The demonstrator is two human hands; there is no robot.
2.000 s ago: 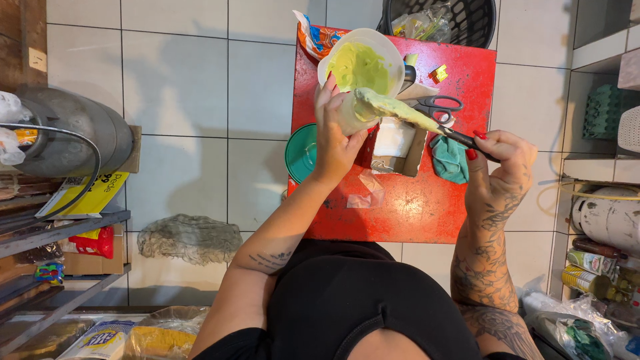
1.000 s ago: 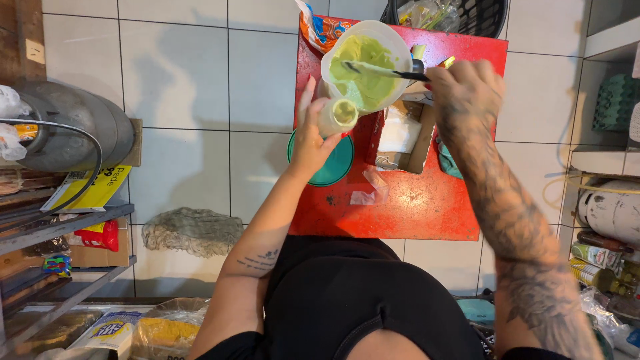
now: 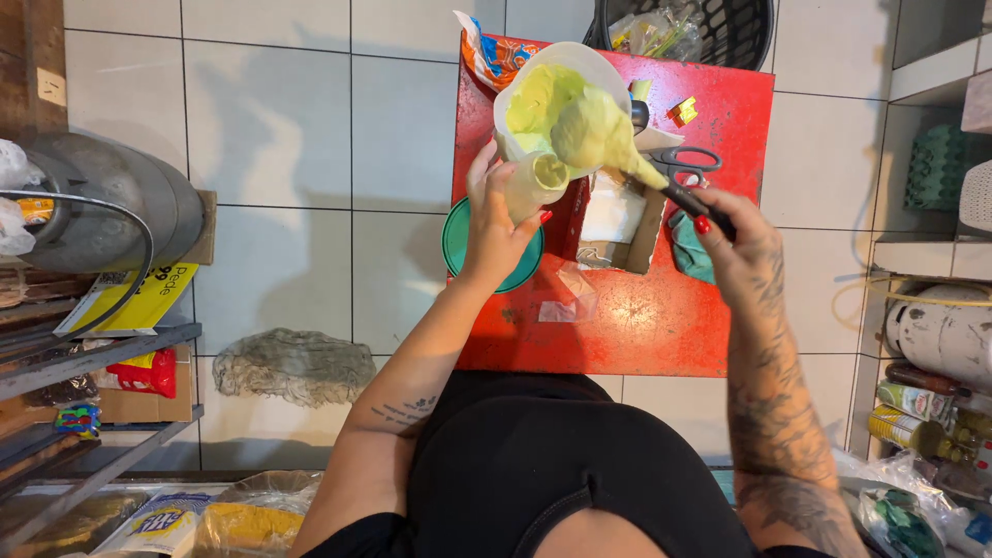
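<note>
My left hand (image 3: 496, 205) grips a small translucent plastic cup (image 3: 536, 184), its mouth up and some pale green mixture inside. Right behind the cup stands a white plastic tub (image 3: 508, 128) with a light green creamy mixture (image 3: 535, 97) in it; whether my left fingers also hold the tub is unclear. My right hand (image 3: 732, 232) is closed on the black handle of a spoon or spatula (image 3: 686, 203). Its head, hidden under a thick lump of the green mixture (image 3: 593, 132), is over the tub, close above the cup.
On the red table (image 3: 635, 333) lie a green round lid (image 3: 457, 240), an open cardboard box (image 3: 647, 244), black scissors (image 3: 690, 163), a teal cloth (image 3: 692, 248), a clear plastic scrap (image 3: 572, 298) and an orange wrapper (image 3: 496, 58). A black basket (image 3: 744, 35) stands beyond it.
The spoon or spatula, which was dipped in the tub a second ago, is now raised with a large lump on it. My right hand has moved back toward my body and to the right.
</note>
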